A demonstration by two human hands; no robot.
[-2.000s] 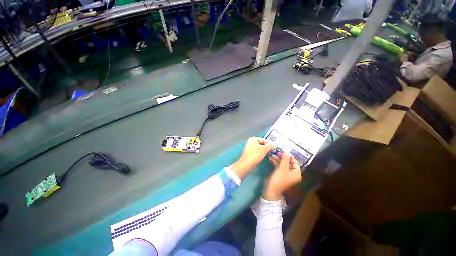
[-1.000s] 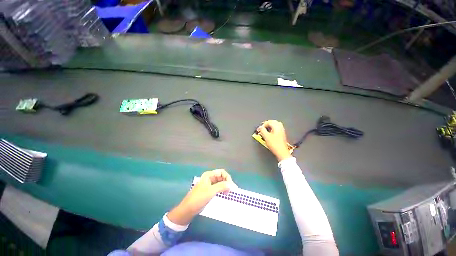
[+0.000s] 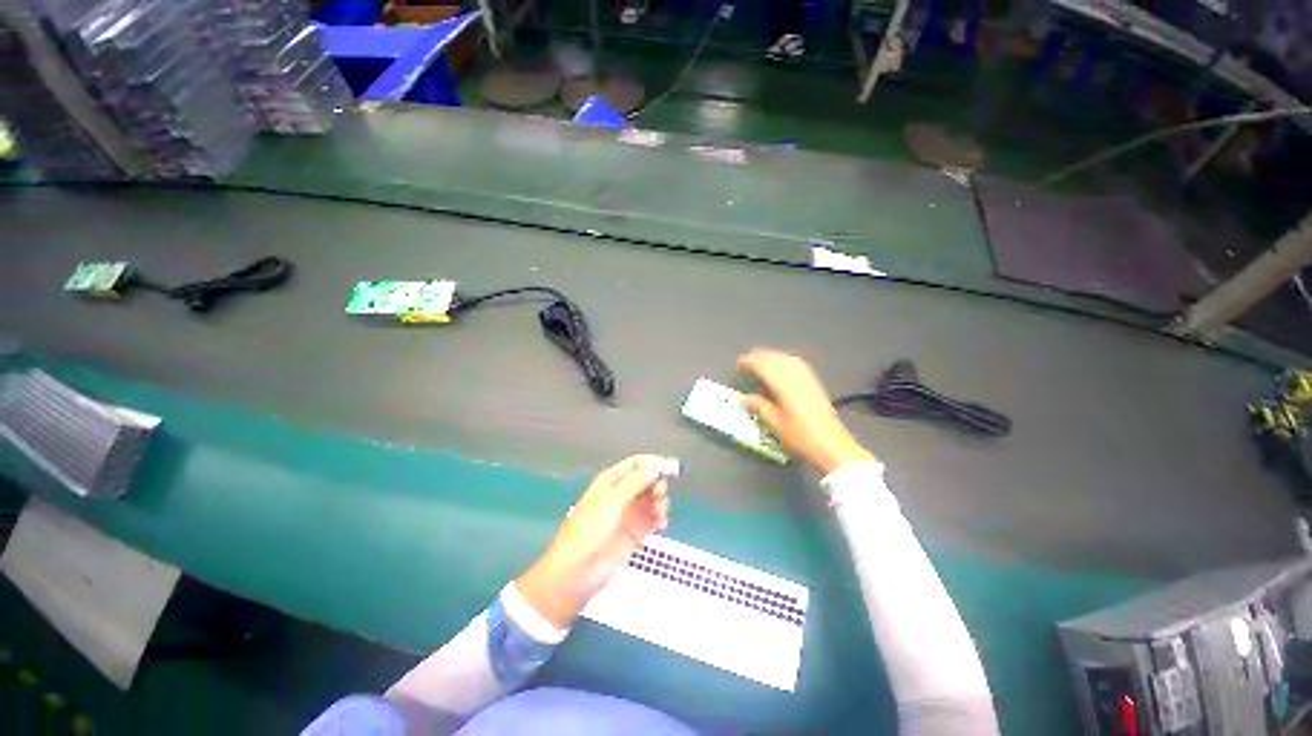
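Observation:
A power supply board (image 3: 731,419) lies on the belt with its whitish-green side up; its black cord (image 3: 943,398) trails to the right. My right hand (image 3: 799,410) is on the board's right end, thumb and fingers at its edge. My left hand (image 3: 597,529) is raised over the near ledge and pinches a tiny pale piece (image 3: 671,467) between its fingertips. The sheet of pads (image 3: 720,618), white with rows of dark marks, lies below and right of my left hand.
Two more boards with cords, a middle one (image 3: 403,299) and a far-left one (image 3: 98,278), lie on the belt. A striped stack (image 3: 75,431) is on the left ledge. A tape dispenser (image 3: 1194,647) stands at lower right. Clear trays (image 3: 173,86) are stacked at upper left.
The board under my right hand now shows its whitish-green side instead of yellow components. My left hand has risen slightly from the sheet, and the pinched piece now shows.

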